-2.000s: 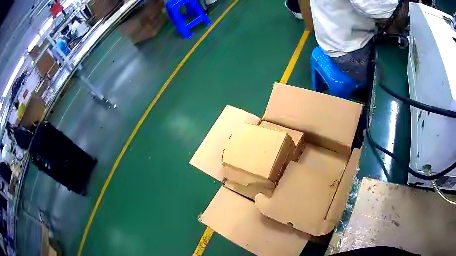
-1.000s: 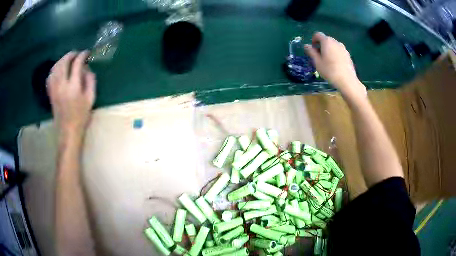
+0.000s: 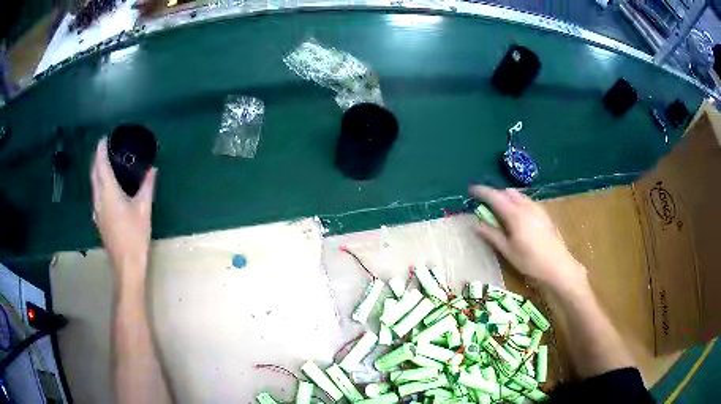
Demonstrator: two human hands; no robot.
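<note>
My left hand is closed around a black housing on the green conveyor belt at the left. My right hand is over the belt's near edge and holds a green battery cell between thumb and fingers; it is slightly blurred. A pile of green battery cells with thin red and dark leads lies on the cardboard sheet. Another black housing stands mid-belt. A round blue and dark wired part lies on the belt beyond my right hand.
Clear plastic bags lie on the belt. More black housings are at the far right. A brown carton stands at the right. A teal disc lies on the cardboard. A machine with a red light is at the left edge.
The view has swung from the floor and cartons to the bench and then tilted further up the belt. My right hand has come back from the wired part and now holds a cell. My left hand grips a housing.
</note>
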